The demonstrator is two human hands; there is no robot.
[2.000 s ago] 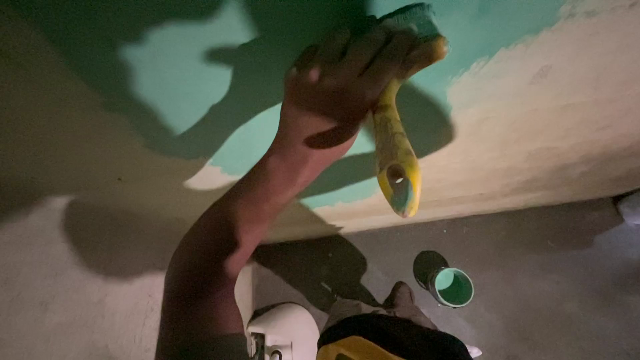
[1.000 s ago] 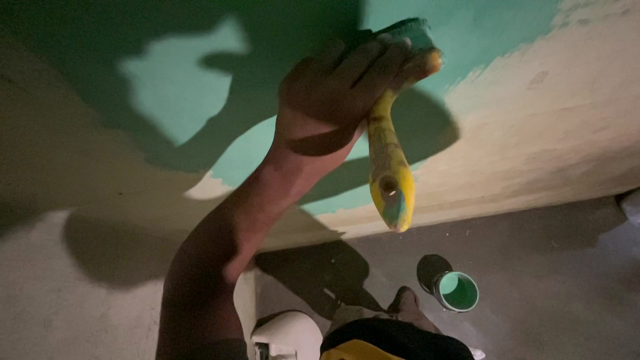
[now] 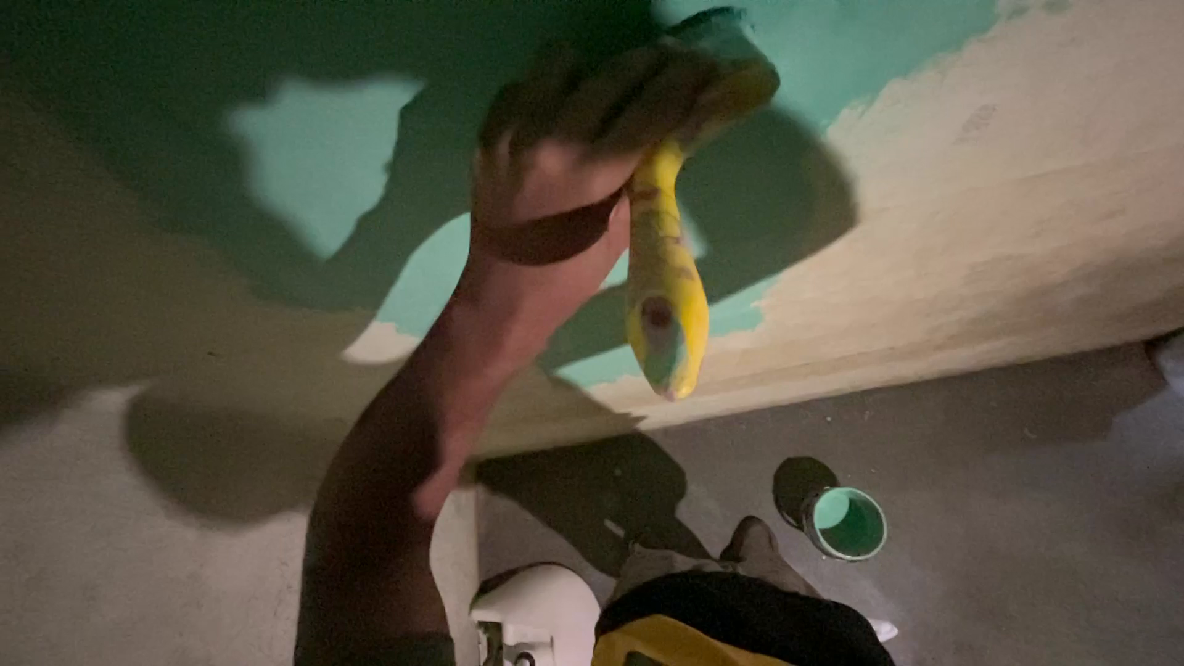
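My left hand (image 3: 601, 129) reaches up from the lower left and grips a paintbrush with a yellow handle (image 3: 666, 268). The fingers wrap the brush near its head, and the handle hangs down below them, smeared with green paint. At the upper edge of the view, the dark, green-stained bristles (image 3: 712, 28) are at the green-painted part of the wall (image 3: 860, 46); whether they press on it is hard to tell. Lower right on the floor stands a small bucket of green paint (image 3: 849, 524). My right hand is out of view.
Bare beige wall (image 3: 999, 203) borders the green paint in a ragged line. Below lies the grey floor (image 3: 980, 462). A white rounded object (image 3: 546, 606) stands at the bottom, left of my body, beside a wall edge. Strong shadows of the arm and hand fall across the wall.
Over the two seconds the brush handle has swung slightly left, while my left hand keeps its grip. The green paint area looks much the same.
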